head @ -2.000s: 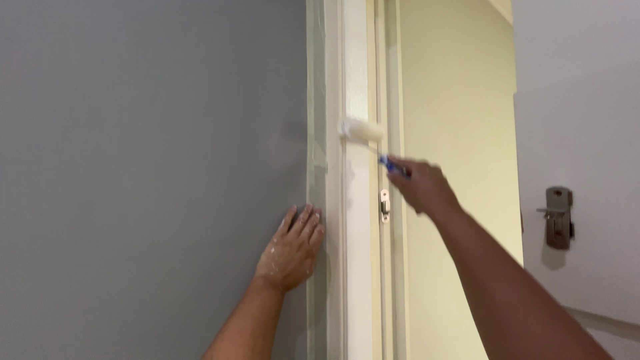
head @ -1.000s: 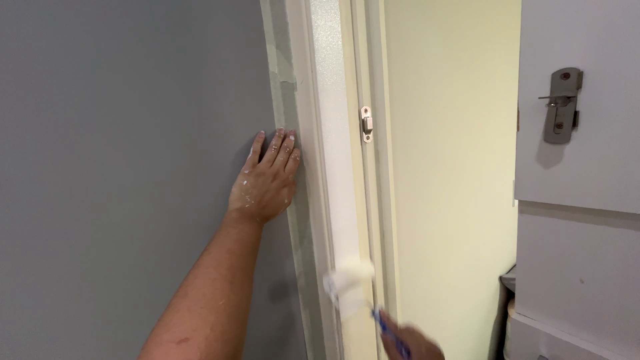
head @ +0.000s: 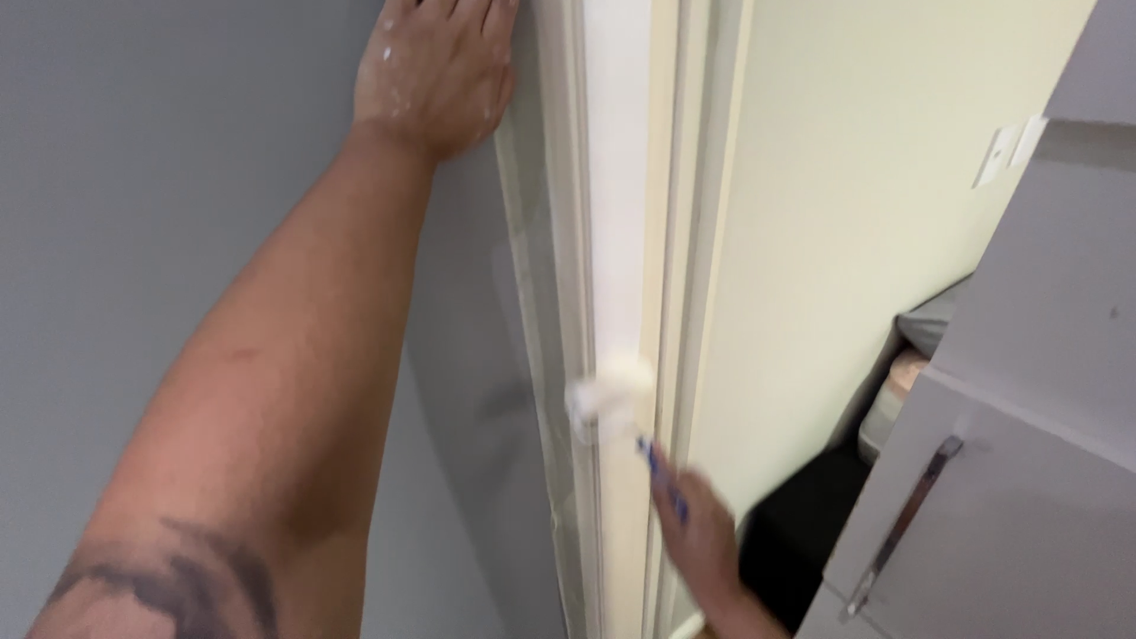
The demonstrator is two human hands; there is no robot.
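Note:
My right hand (head: 701, 524), blurred, grips the blue handle of a small paint roller (head: 612, 390) at lower centre. The roller's pale sleeve lies across the flat face of the door frame (head: 617, 177). Above the roller that face looks white; below it is cream. My left hand (head: 435, 75), speckled with white paint, rests flat against the grey wall (head: 177, 133) at the top, beside the frame; its fingertips are cut off by the view's edge. Masking tape (head: 532, 293) runs down the wall along the frame's left edge.
A pale green-yellow wall (head: 816, 195) with white switch plates (head: 998, 155) stands right of the frame. Grey cabinetry with a metal bar handle (head: 905, 524) fills the right side. Behind it are a black object (head: 790, 524) and a container (head: 892, 399), partly hidden.
The roller in my right hand has moved down the frame from beside the upper strike plate. My left hand stays against the grey wall. The view has tilted downward.

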